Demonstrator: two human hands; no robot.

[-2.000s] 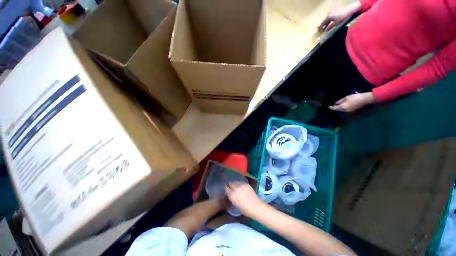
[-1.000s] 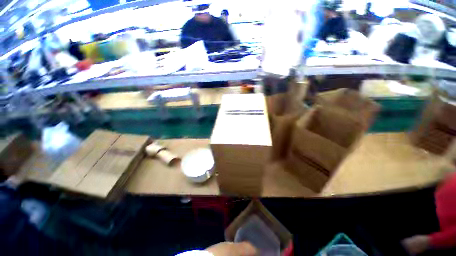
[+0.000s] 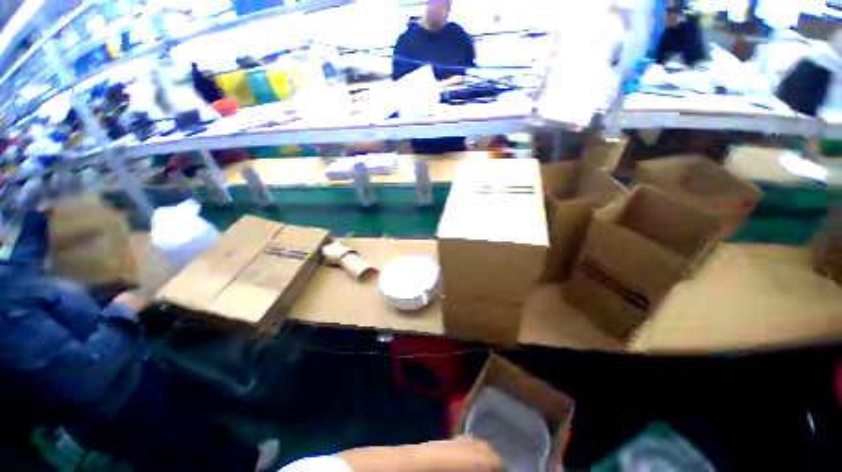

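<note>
An open brown packing box (image 3: 530, 383) is at the bottom centre, with a pale white liner or bagged piece (image 3: 510, 430) inside it. My left hand (image 3: 473, 454) is at the box's near left side, at the picture's bottom edge. Its fingers are blurred and partly cut off, so I cannot tell whether it holds anything. My right hand is not in view. The green crate (image 3: 657, 452) to the right of the box is blurred and holds cloudy white pieces.
A red stool (image 3: 427, 365) shows behind the box. The bench (image 3: 739, 300) bears a tall closed carton (image 3: 494, 249), open cartons (image 3: 637, 258), flat cartons (image 3: 242, 272), a white bowl-like part (image 3: 409, 281) and brown rolls (image 3: 351, 262). A person in dark blue (image 3: 69, 341) stands left.
The view has lifted from the box and crate to the bench, then swung left. The person in dark blue shows more. My right hand, seen at the box two seconds ago, is out of view.
</note>
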